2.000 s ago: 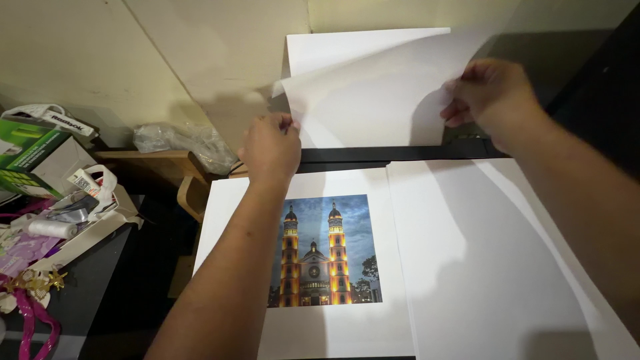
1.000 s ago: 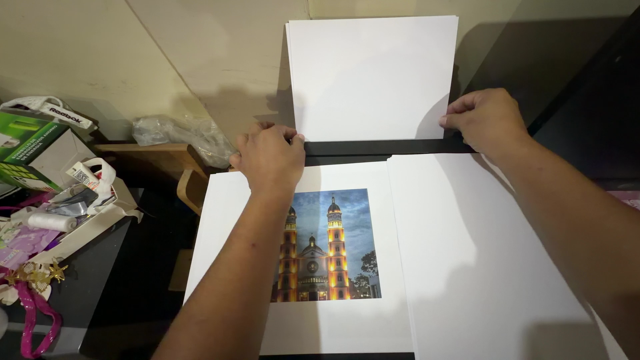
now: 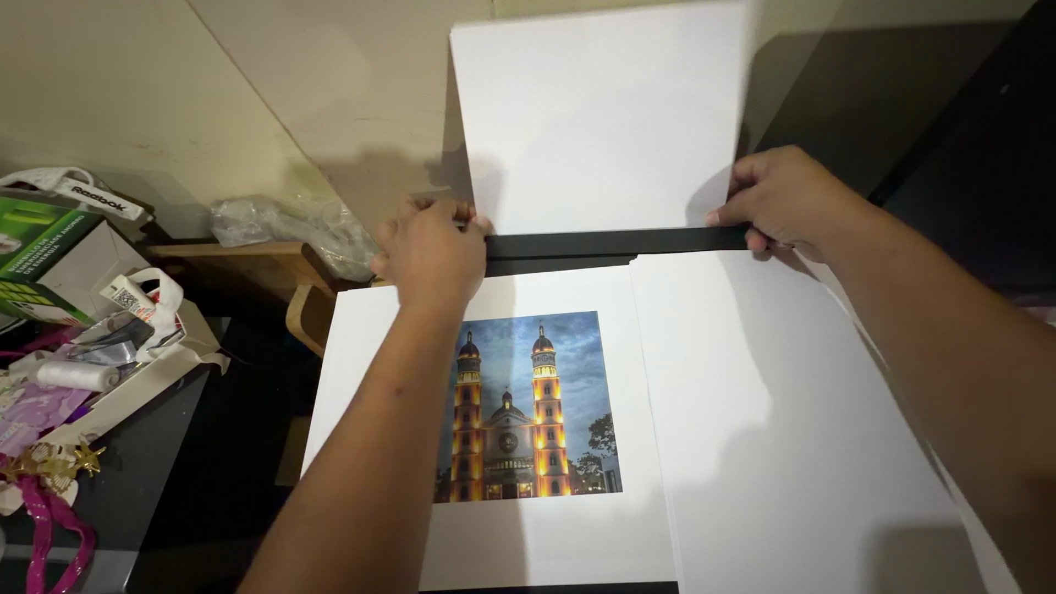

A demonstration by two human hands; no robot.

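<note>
A stack of white paper sheets stands upright against the wall, its lower edge at a black bar. My left hand is at the stack's lower left corner, fingers bent; its hold is partly hidden. My right hand pinches the lower right edge of the stack between thumb and fingers. Below, a white sheet printed with a photo of a twin-towered church lies flat, partly covered by my left forearm. Beside it on the right lies a pile of white sheets, its right side under my right forearm.
On the left, a dark table holds a green box, an open white carton of small items, a thread spool and a pink ribbon. Behind are a wooden chair and clear plastic wrap near the wall.
Two seconds ago a sheet was tilted and blurred between my hands; now it is upright, flush with the stack. My right hand has moved down to the stack's lower right edge.
</note>
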